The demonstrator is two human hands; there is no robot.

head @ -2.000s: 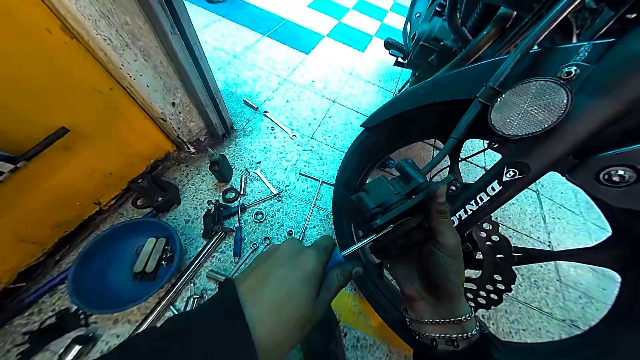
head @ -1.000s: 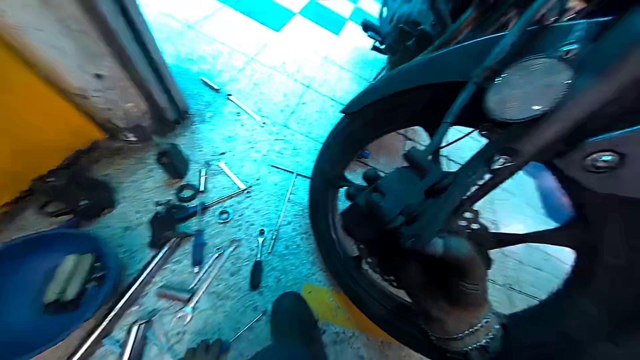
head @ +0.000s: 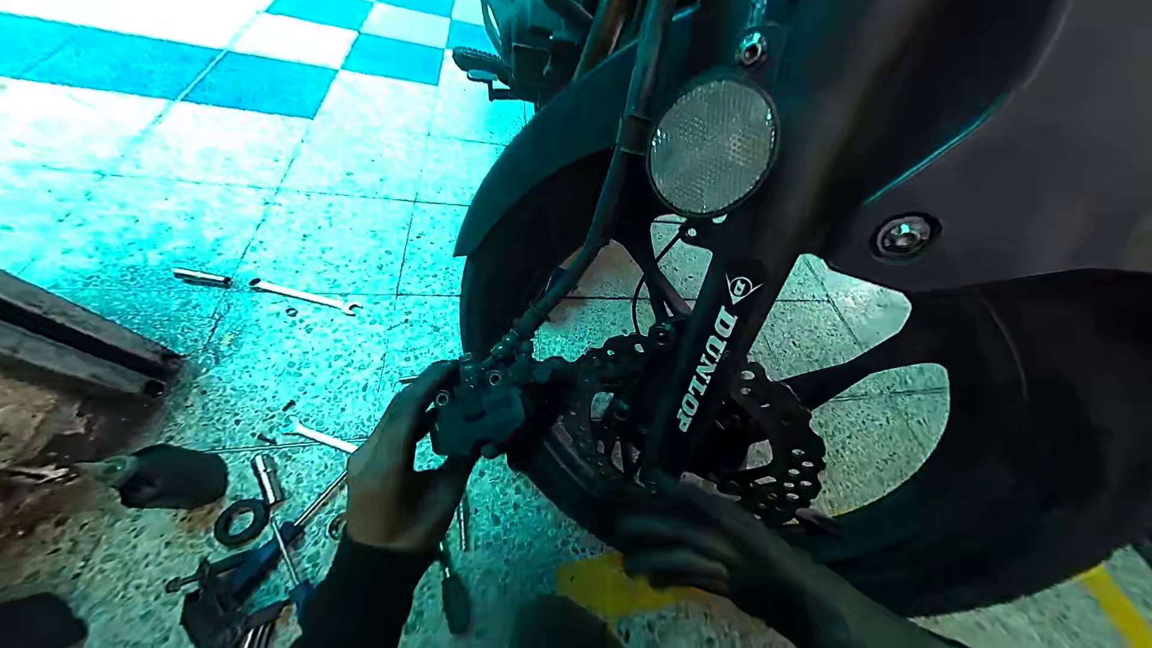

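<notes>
A black brake caliper, joined to a brake hose, is held at its left side by my left hand, thumb below and fingers above. The caliper sits left of the perforated brake disc, in front of the tyre. Near the lower end of the fork leg, my right hand is low beside the wheel, dark and blurred; whether it grips anything is unclear. A round reflector sits above on the fork.
Wrenches, a socket, a black ring, a screwdriver and other tools lie on the speckled floor at left. A door frame's foot stands at the left edge. The motorcycle's front tyre fills the right.
The screwdriver held in my left hand two seconds ago is out of it, and that hand is now on the caliper. My right hand has left the caliper and moved lower. The caliper sits apart from the fork.
</notes>
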